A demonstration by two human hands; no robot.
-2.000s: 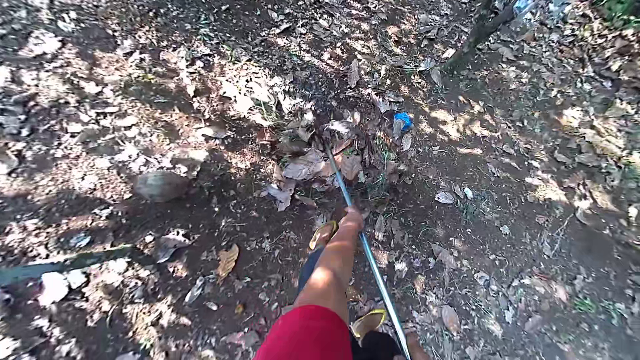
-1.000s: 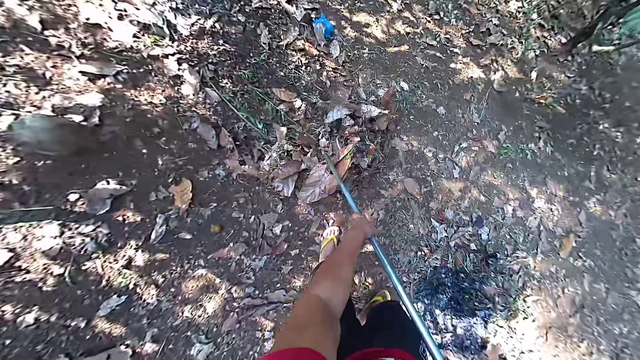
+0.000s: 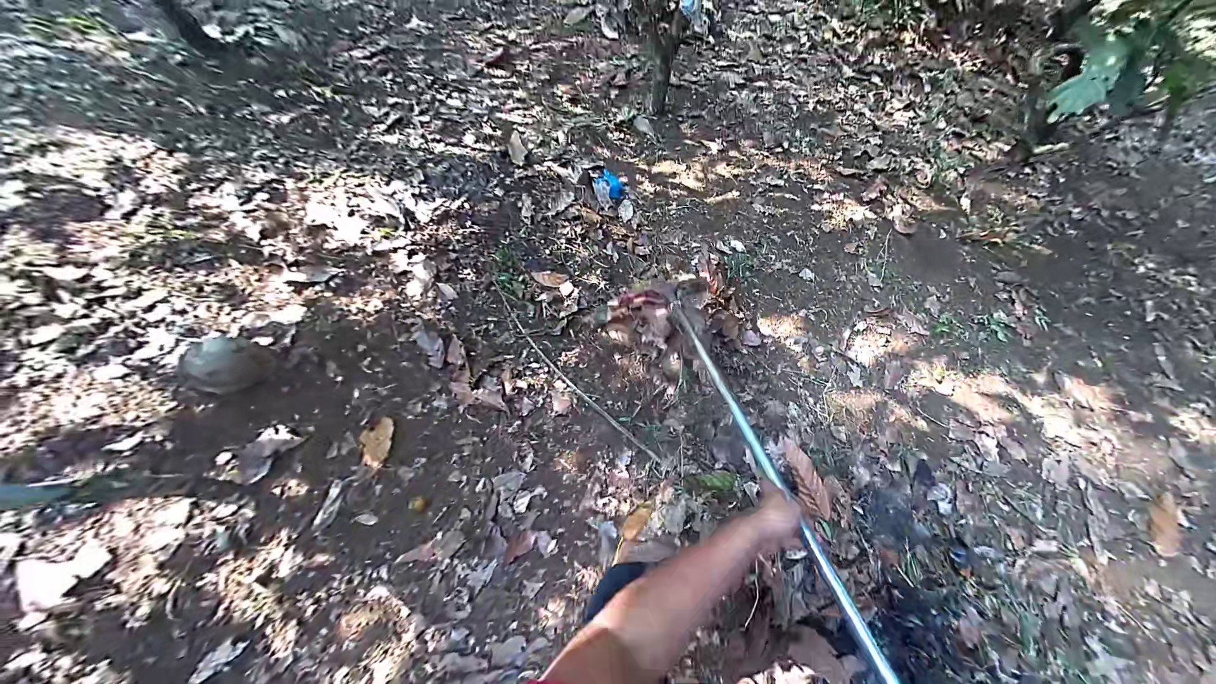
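Note:
My left hand (image 3: 779, 518) is closed around a long shiny metal pole (image 3: 746, 427) that slants from the bottom right up toward the middle. The pole's far end meets a blurred clump of dry leaves (image 3: 651, 313) on the dirt; the shape of the tool's head there is hard to make out. A large brown leaf (image 3: 807, 480) lies just beside the pole near my hand. My right hand is out of the frame.
Thin tree trunks (image 3: 662, 66) stand at the top, with green foliage (image 3: 1102, 76) at top right. A blue plastic scrap (image 3: 611, 186) lies beyond the clump. A rounded stone (image 3: 223, 365) sits at left. A dark ashy patch (image 3: 921, 570) lies at lower right.
The view has shifted, bringing trunks into the top. Leaves by the pole's far end have been disturbed, and that end now lies in a blurred clump. My left hand stays on the pole.

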